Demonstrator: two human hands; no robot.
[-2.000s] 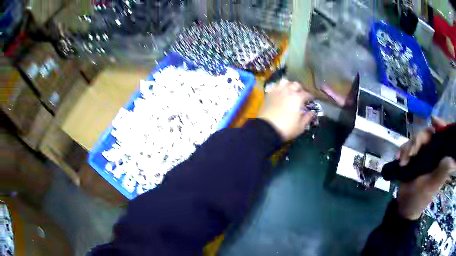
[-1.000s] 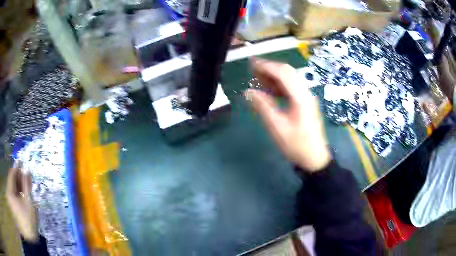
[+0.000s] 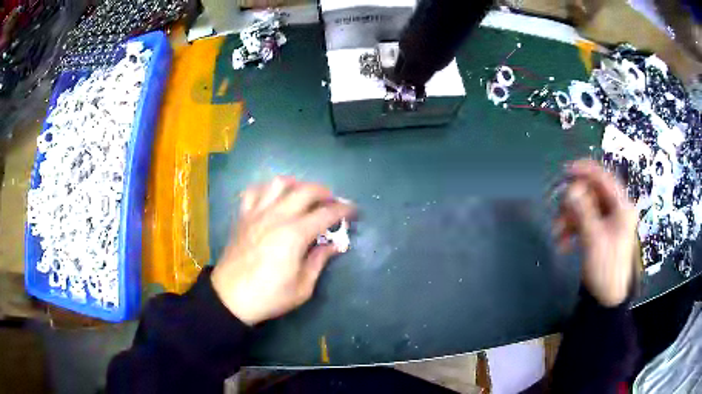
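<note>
My left hand is over the left middle of the dark green mat, its fingers around a white plastic bracket that shows at the fingertips. My right hand is at the right, beside the pile of ring boards. It is blurred, with its fingers bent, and I cannot tell whether it holds a part. The black electric screwdriver stands at the back with its lower end at the front ledge of the white screw feeder.
A blue tray heaped with white brackets is at the left, beside orange-yellow tape. A small pile of assemblies lies at the back left. Loose ring boards with red wires lie right of the feeder.
My left hand has moved from the blue tray onto the mat with a bracket. My right hand has moved right, from beside the feeder to the ring board pile. The view has shifted.
</note>
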